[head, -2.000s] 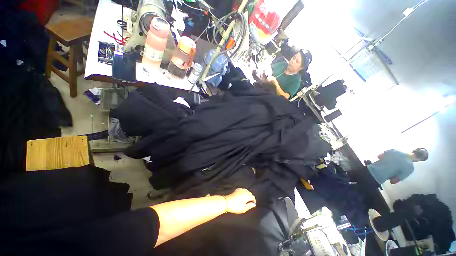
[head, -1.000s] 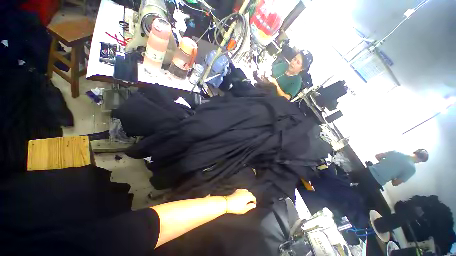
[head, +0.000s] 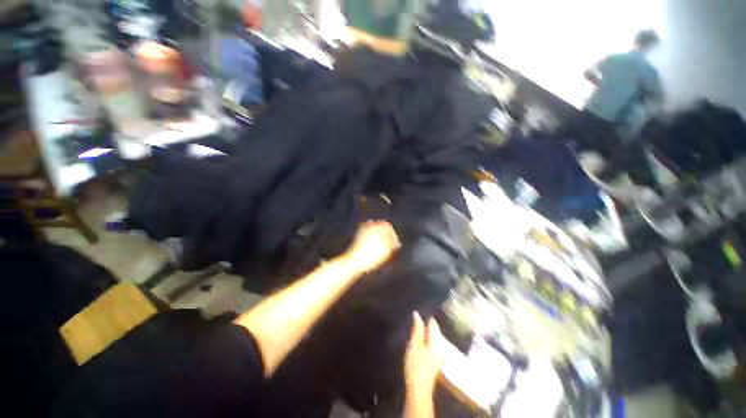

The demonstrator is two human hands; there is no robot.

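The picture is blurred. Black cloth [head: 409,273] hangs across the middle, in front of a large heap of black cloth [head: 311,155]. My left hand [head: 379,242], bare, is curled closed at the cloth's upper edge and seems to grip it. My right hand [head: 423,349], bare, is at the lower middle with its fingers pointing up beside the same cloth. Blur hides whether it pinches the cloth. The white-grey sewing machine [head: 523,310] is right of both hands, its parts smeared.
A yellow wooden board [head: 109,321] is at the lower left with dark cloth beside it. A white table [head: 61,131] with pinkish bottles [head: 164,69] is at the upper left. A person in green [head: 376,20] is at the top, another in light blue-green [head: 626,86] at the upper right.
The view has swung right and down, so the heap and tables sit higher and further left. My right hand has come into view. The machine shows more fully.
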